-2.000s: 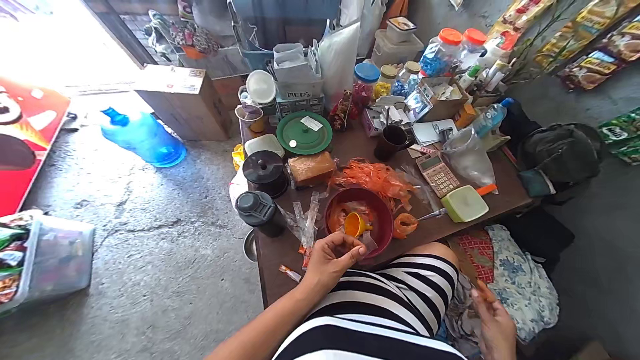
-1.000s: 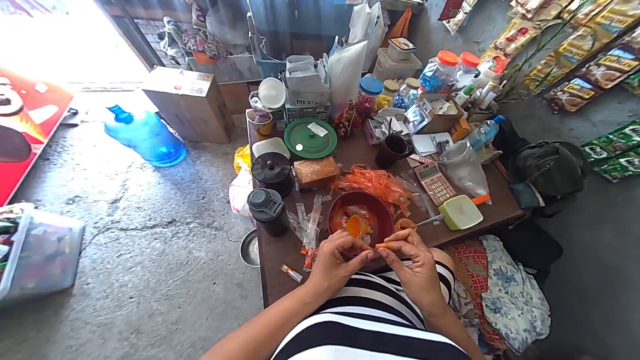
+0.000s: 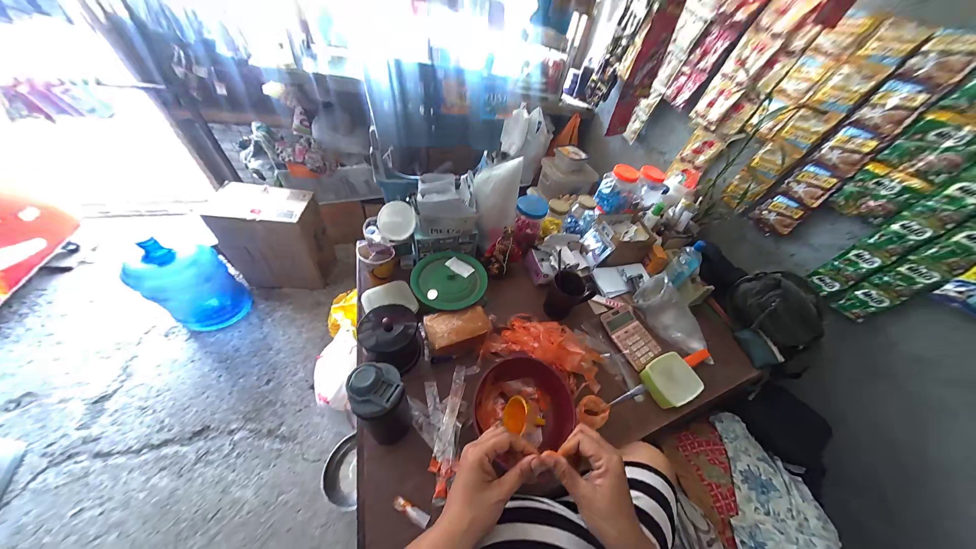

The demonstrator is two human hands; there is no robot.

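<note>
My left hand (image 3: 492, 476) and my right hand (image 3: 591, 476) meet at the fingertips over the near rim of a dark red bowl (image 3: 563, 396). Both pinch a small orange thing, mostly hidden by the fingers; its kind I cannot tell. Inside the bowl lie a yellow-orange plastic cup (image 3: 515, 414) and orange bits. Crumpled orange plastic (image 3: 545, 341) spreads behind it. Narrow clear plastic strips (image 3: 450, 415), some with orange ends, lie to its left. Right of the bowl is a small orange ring-like thing (image 3: 592, 411) beside a spoon-like handle (image 3: 627, 395).
A dark lidded tumbler (image 3: 377, 400), a black lidded pot (image 3: 389, 335) and a green lid (image 3: 448, 280) stand on the table's left. Rightward are a dark mug (image 3: 564, 293), a calculator (image 3: 631, 338) and a pale green container (image 3: 672, 380). Jars (image 3: 616, 189) stand behind.
My right hand has come from beside my lap at the right to meet my left hand at the bowl's near edge. The view has tilted upward.
</note>
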